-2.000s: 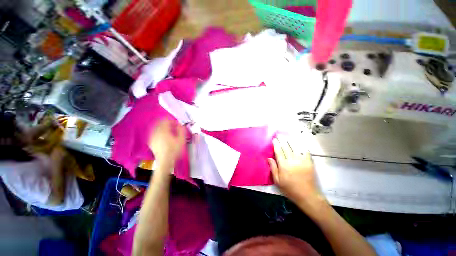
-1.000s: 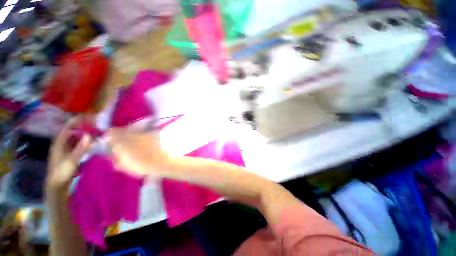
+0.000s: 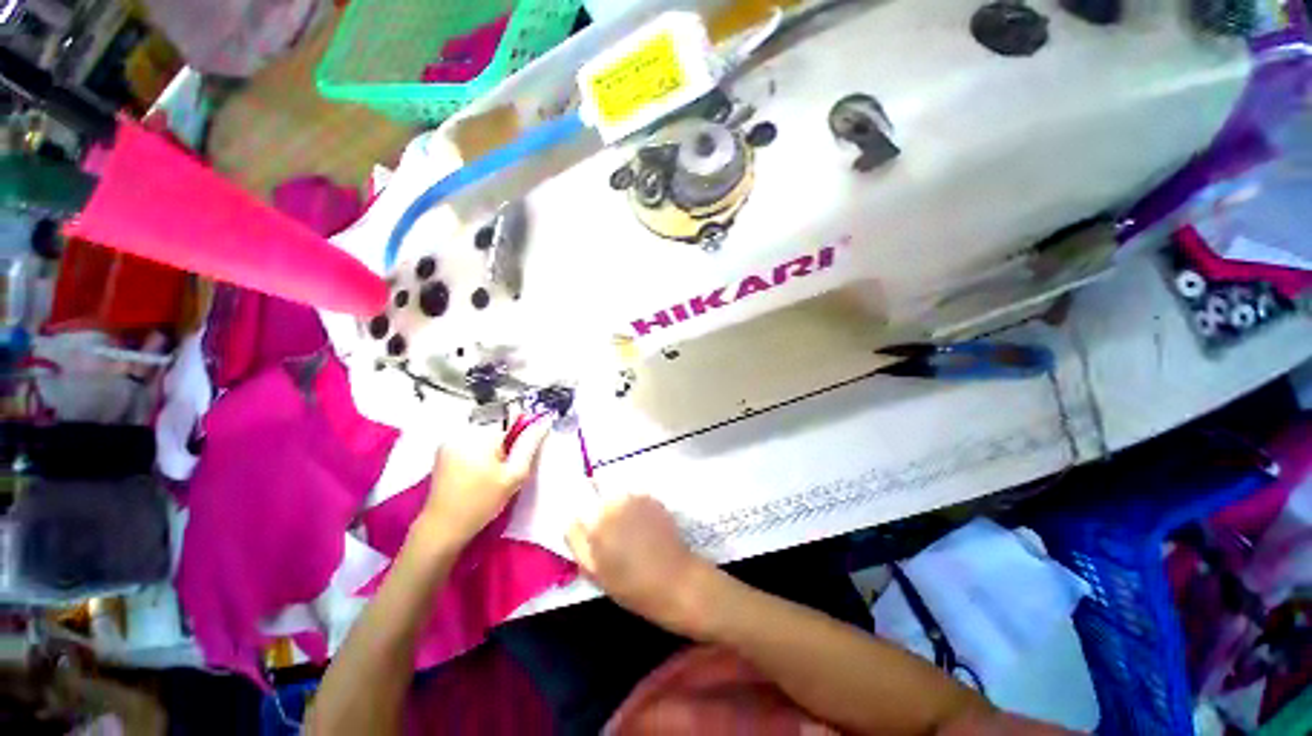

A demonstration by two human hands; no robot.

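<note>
The white HIKARI sewing machine (image 3: 806,216) fills the upper middle. Its presser foot and needle (image 3: 551,403) are at the left end of the head. My left hand (image 3: 482,482) is just below them, fingertips on a small magenta and white piece (image 3: 544,506) that reaches the presser foot. My right hand (image 3: 633,554) is to its right near the table's front edge, fingers curled at the piece's right side; what they grip is unclear. A thin magenta edge or thread shows above them. Magenta panels (image 3: 266,489) are heaped at left, some hanging over the edge.
A bright pink cone (image 3: 216,230) points at the machine head. Dark-blue handled nippers (image 3: 978,357) lie under the arm. Bobbins (image 3: 1223,309) are at the right end. A green basket (image 3: 417,89) stands behind, a red one (image 3: 123,295) at left, a blue one (image 3: 1137,618) at lower right.
The view has swung right and nearer the machine. My hands have moved from the heap of panels at left to the needle area, with a small piece now at the presser foot.
</note>
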